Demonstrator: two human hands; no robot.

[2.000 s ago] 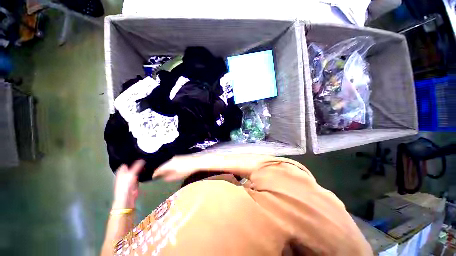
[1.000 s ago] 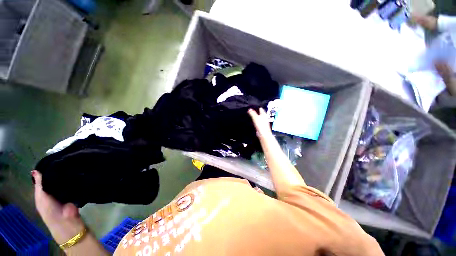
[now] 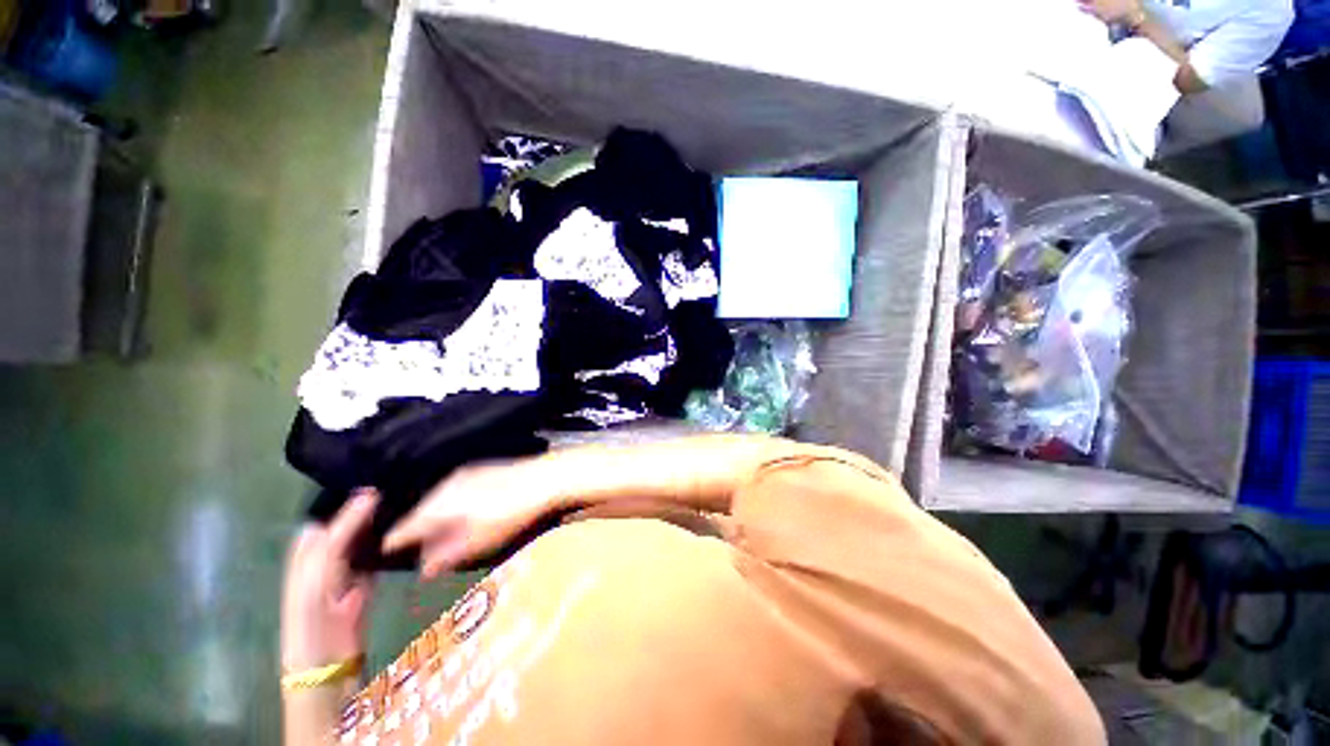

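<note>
A heap of black garments (image 3: 438, 437) with white lace-like patches lies in the left part of a grey-beige fabric bin (image 3: 875, 394) and hangs over its near left corner. My left hand (image 3: 330, 583) is at the lower edge of the hanging black cloth, blurred. My right hand (image 3: 464, 517) is just beside it at the same cloth, its fingertips pointing left. Both hands seem to grip the cloth's lower edge, though the fingertips are partly hidden. A turquoise box (image 3: 788, 248) lies in the bin right of the heap.
A green bundle in a clear bag (image 3: 756, 382) lies below the box. A second bin (image 3: 1189, 364) holds clear plastic bags (image 3: 1058, 328). A white table (image 3: 817, 44) stands behind, with a seated person's arm (image 3: 1160, 37). Blue crates (image 3: 1286, 437) stand right.
My left hand has come in from the far left with the cloth, which now hangs at the bin's corner. My right hand has left the heap's right side and joined it. The view has turned.
</note>
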